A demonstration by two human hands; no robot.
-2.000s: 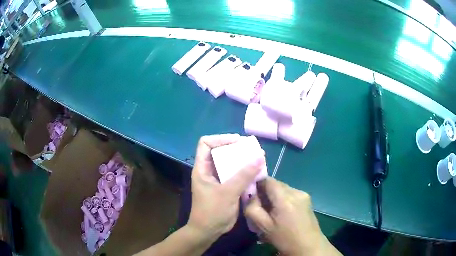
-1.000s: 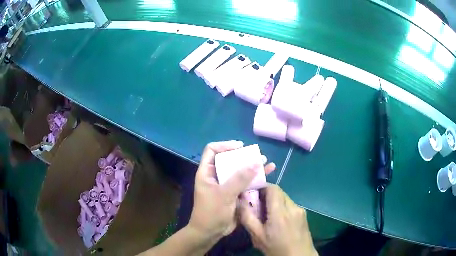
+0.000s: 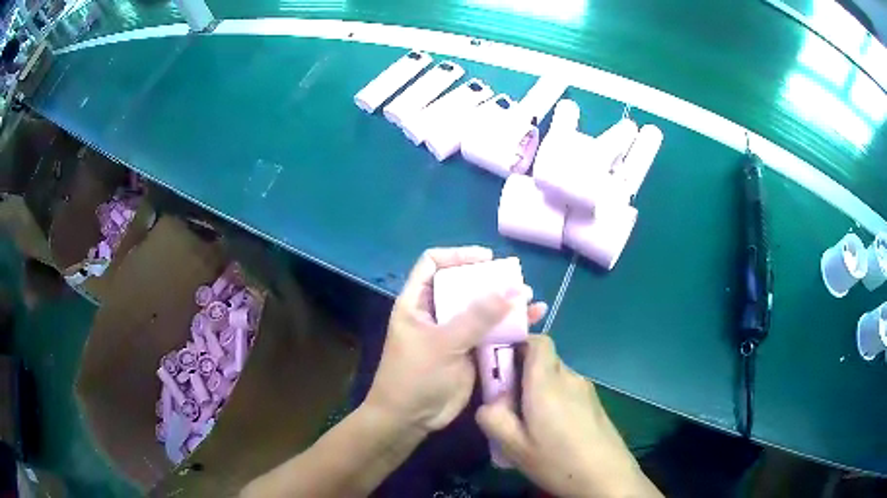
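A pink fan body (image 3: 475, 292) is held between both hands in front of the bench edge, barrel head up and handle pointing down. My left hand (image 3: 428, 340) is wrapped around the barrel head, thumb across it. My right hand (image 3: 549, 418) grips the handle from the right and below. A dark slot shows on the handle just under the head. The lower handle is partly hidden by my right fingers.
Pink fan bodies (image 3: 530, 212) are piled on the green bench (image 3: 243, 126), beside a row of handle covers (image 3: 394, 82). A black electric screwdriver (image 3: 753, 253) lies right, near white cups (image 3: 842, 266). A carton (image 3: 126, 340) of pink bodies stands lower left.
The handle below the head shows more, with its dark slot now visible. Both hands keep hold of the fan body. The bench items have shifted slightly in view.
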